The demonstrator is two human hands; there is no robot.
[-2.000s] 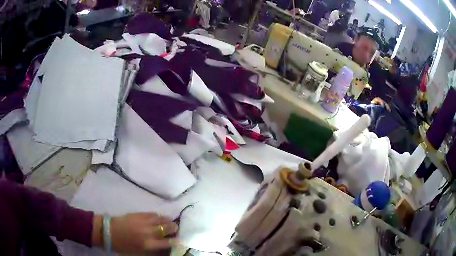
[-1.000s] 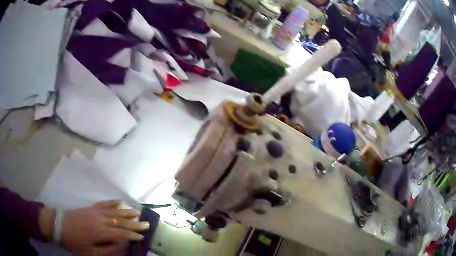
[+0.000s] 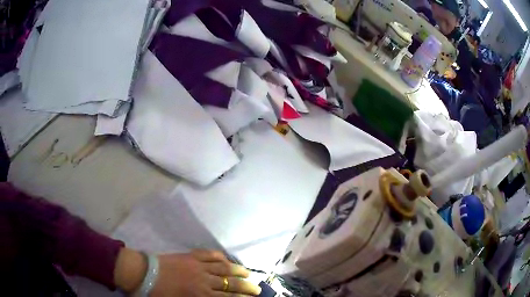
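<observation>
My left hand (image 3: 200, 277), with a ring and a pale wristband, lies palm down at the bottom edge, just left of the needle area. Its fingers are extended over cloth, and a small dark piece (image 3: 266, 289) shows at the fingertips. The underside of the hand is hidden. A white-faced panel (image 3: 255, 191) lies flat from the lamp-lit needle area back to the heap. A dark purple band (image 3: 321, 197) shows along its right side. A greyer translucent-looking piece (image 3: 160, 223) lies left of it. The machine head (image 3: 343, 232) hides the needle. My right hand is not in view.
A pale panel stack (image 3: 84, 55) lies far left, beside a purple and white heap (image 3: 200, 66). Thread scraps (image 3: 61, 156) lie on the table (image 3: 87, 185). A white rod (image 3: 482, 156) slants above the machine. A blue and white spool (image 3: 468, 214), bottle (image 3: 422, 61) and person (image 3: 447, 17) are beyond.
The camera view has swung, shifting the scene right. My left hand stays by the needle area; its fingers now lie closer together. Less of the dark piece shows under them. The machine's round logo now shows.
</observation>
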